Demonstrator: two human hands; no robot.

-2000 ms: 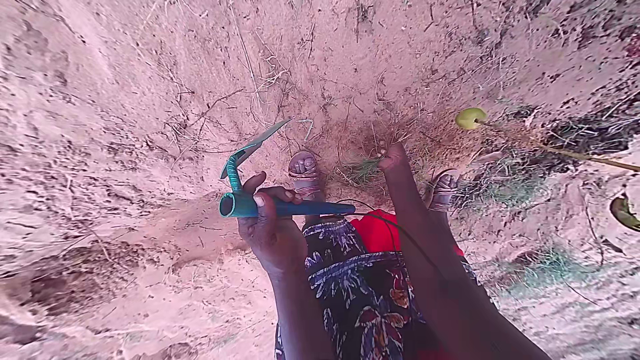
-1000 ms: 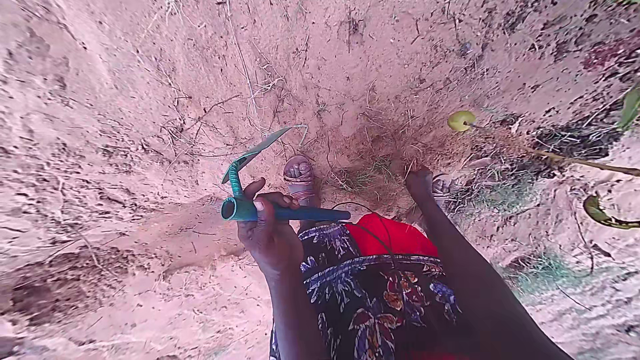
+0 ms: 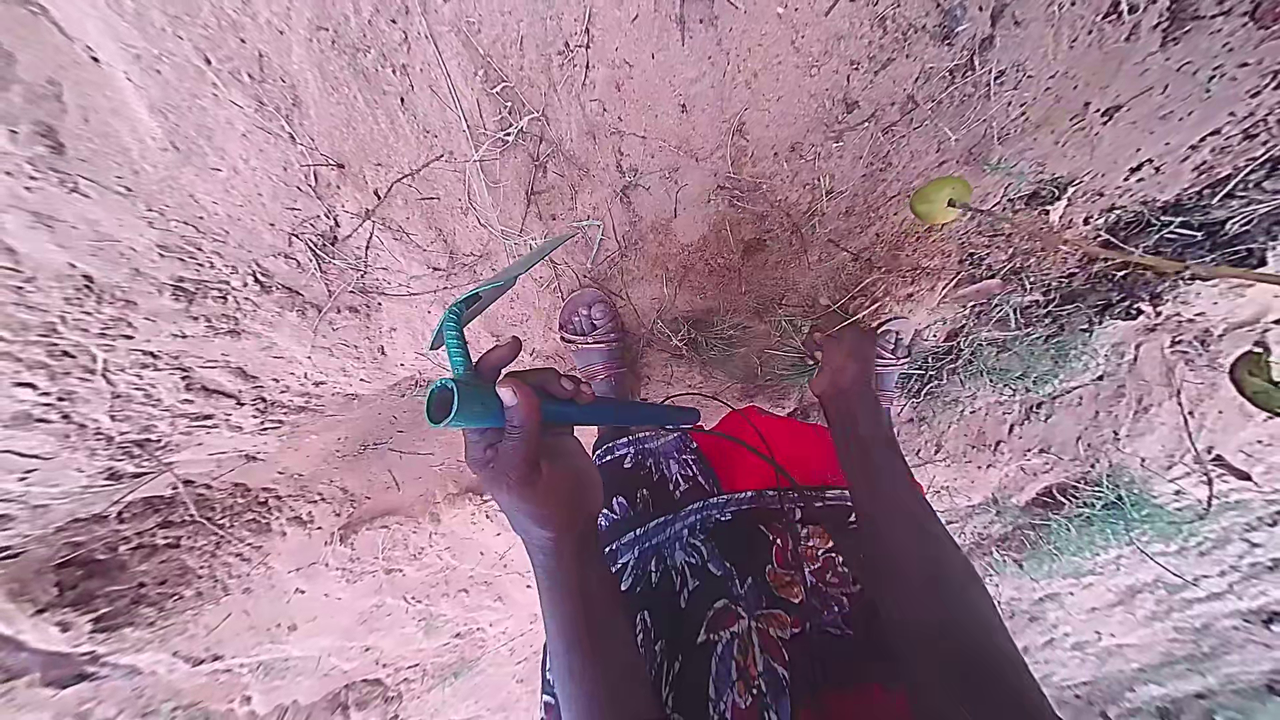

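Observation:
A short hand hoe (image 3: 610,413) with a blue-green tubular handle lies in my left hand (image 3: 530,420), fingers and thumb wrapped around it near its open end. Its flat metal blade (image 3: 515,272) angles up and to the right, over the soil. My right hand (image 3: 842,355) is low at the ground by my foot on the right, its fingers curled at a tuft of grass (image 3: 795,350). Some thin stems show at its fingertips; whether they are gripped is hard to tell.
Sandals are on both feet (image 3: 592,325), which stand on reddish soil. A leafy twig (image 3: 1170,264) reaches in from the right, with a round green leaf (image 3: 940,200) near its end. Dry twigs and roots (image 3: 370,210) lie ahead. Patterned cloth (image 3: 740,600) covers my legs.
My right hand has moved from between my feet to beside the foot on the right, then slightly back inward. The left hand keeps its hold on the hoe.

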